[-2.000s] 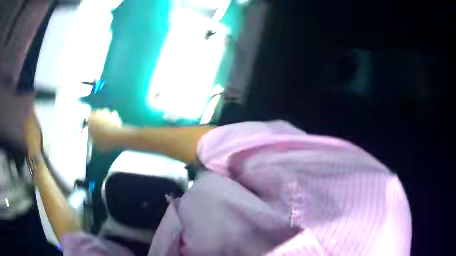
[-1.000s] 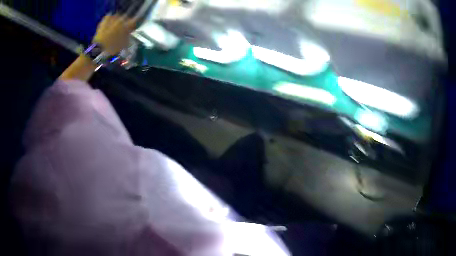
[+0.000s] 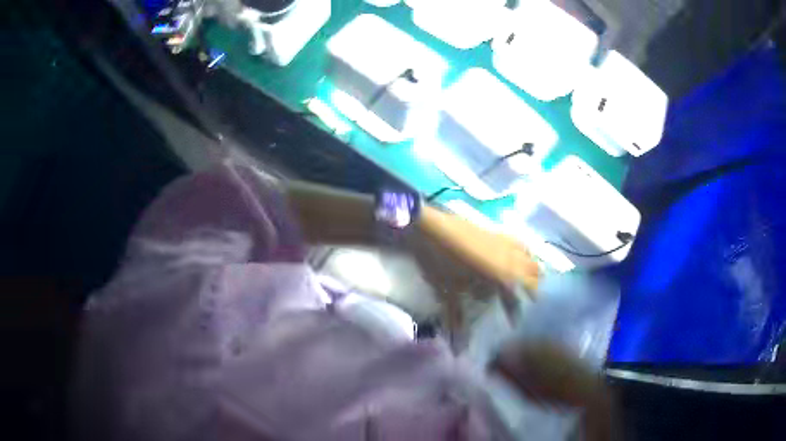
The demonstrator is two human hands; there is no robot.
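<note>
My left hand (image 3: 508, 269), with a watch on its wrist, reaches in from the left over a pale, translucent bag (image 3: 582, 314), right of centre. Its fingers point down at the bag's upper edge. My right hand (image 3: 547, 375) is low at the right, strongly blurred, over the lower part of the bag. Blur hides whether either hand grips it. A white rounded item (image 3: 371, 276) lies under my left forearm, partly hidden by the forearm and the pink striped sleeve. The bag's contents cannot be made out.
Several white box units (image 3: 495, 129) stand in rows on the green mat (image 3: 258, 73), bright light between them. Thin black cables enter some sides. Blue plastic sheeting (image 3: 707, 267) hangs at the right, with a pale rim below. Another white unit (image 3: 297, 26) is at the upper left.
The view has swung to the rows of units and the blue sheeting. My left hand has moved from the upper left to the bag at the right. My right hand has come into view.
</note>
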